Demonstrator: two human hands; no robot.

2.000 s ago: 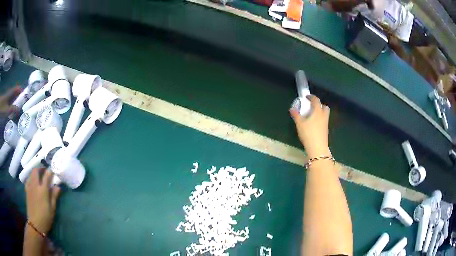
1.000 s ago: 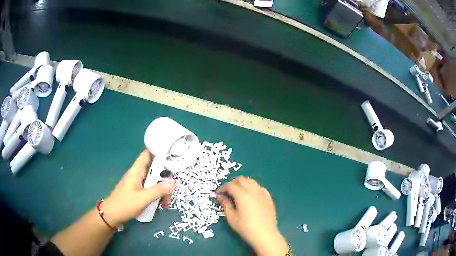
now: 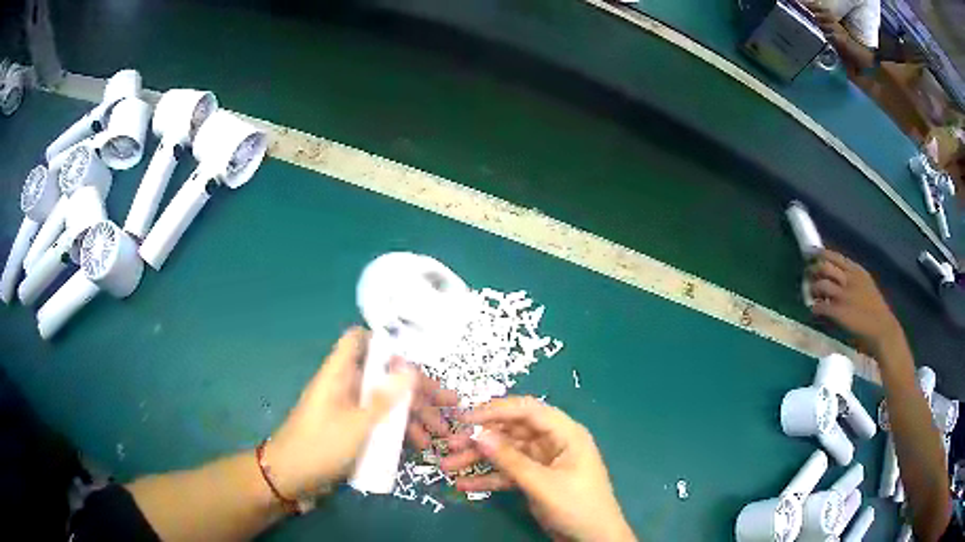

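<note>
A white handheld fan (image 3: 407,302) is in my left hand (image 3: 344,418), which grips its handle. The fan's round head points up and away, and the handle hangs down towards me; both are slightly blurred. My right hand (image 3: 540,455) is just right of the handle, palm turned up, with a tiny white plastic clip (image 3: 478,432) at its fingertips. A loose heap of small white clips (image 3: 506,344) lies on the green bench behind and partly under the fan and my hands. The handle opening cannot be made out.
Several fans lie grouped at left (image 3: 109,257) and at right (image 3: 809,411). A cream strip (image 3: 529,227) borders the dark green conveyor belt (image 3: 466,116). At right, another person's arm (image 3: 899,371) reaches over the strip and holds a fan. A box (image 3: 788,40) stands on the far bench.
Since one second ago, my right hand has lifted from the heap with a clip and moved beside the handle. Another person's arm has entered at right and grasped a belt fan.
</note>
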